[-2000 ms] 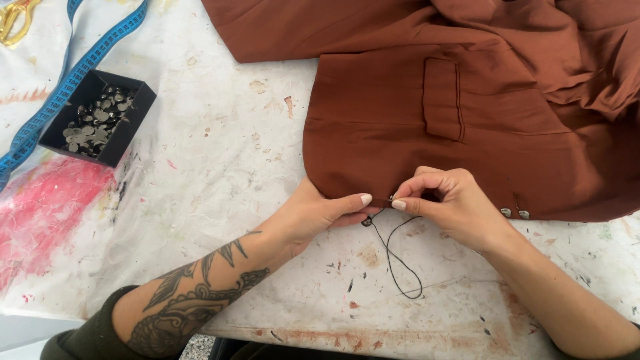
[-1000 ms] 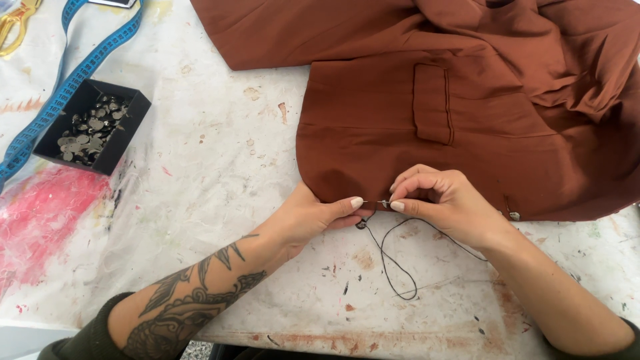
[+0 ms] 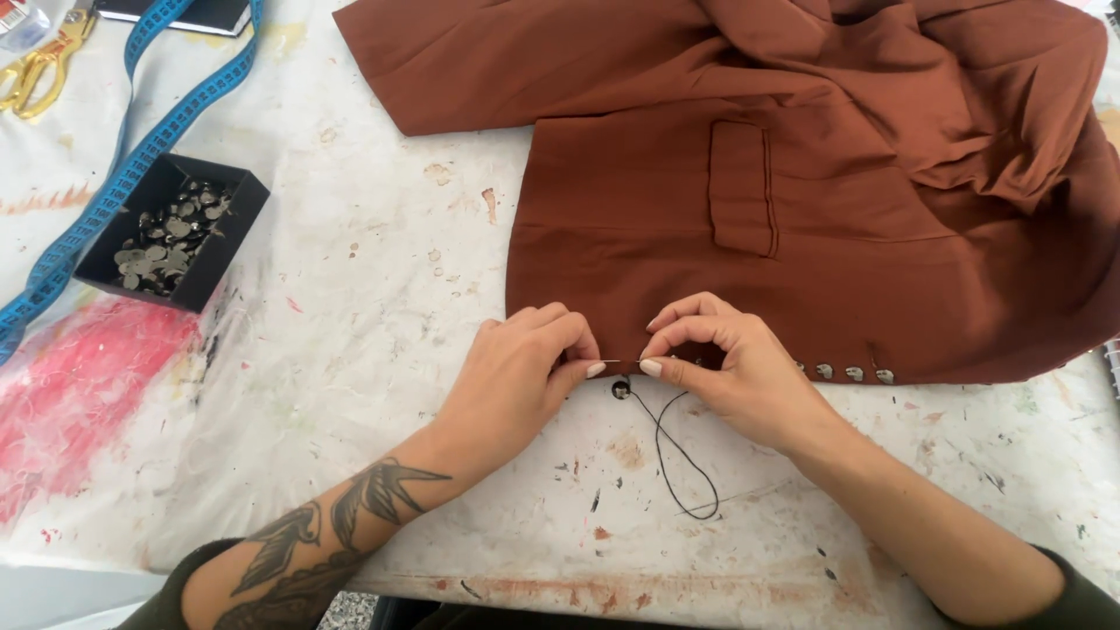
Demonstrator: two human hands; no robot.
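Observation:
A rust-brown jacket (image 3: 630,192) with a pocket flap lies on the table, its near edge under both hands. My left hand (image 3: 534,376) pinches one end of a thin sewing needle (image 3: 621,360) between thumb and forefinger at that edge. My right hand (image 3: 726,359) pinches the needle's other end. Just below the edge, between the hands, hangs a dark shiny button (image 3: 620,390). Black thread (image 3: 667,455) runs from beside it in a loop over the table and up under my right hand. Several metallic buttons (image 3: 855,374) line the jacket edge farther right.
A black box (image 3: 236,241) of loose metallic buttons (image 3: 175,229) stands at left on the paint-stained table (image 3: 394,306). A blue measuring tape (image 3: 105,206) passes across its left side. Gold-handled scissors (image 3: 44,74) and a black notebook (image 3: 206,13) lie at the upper left.
My left hand has come up from holding the jacket's edge from below, and its thumb and forefinger now grip the needle's end. My right hand has stayed near the same spot.

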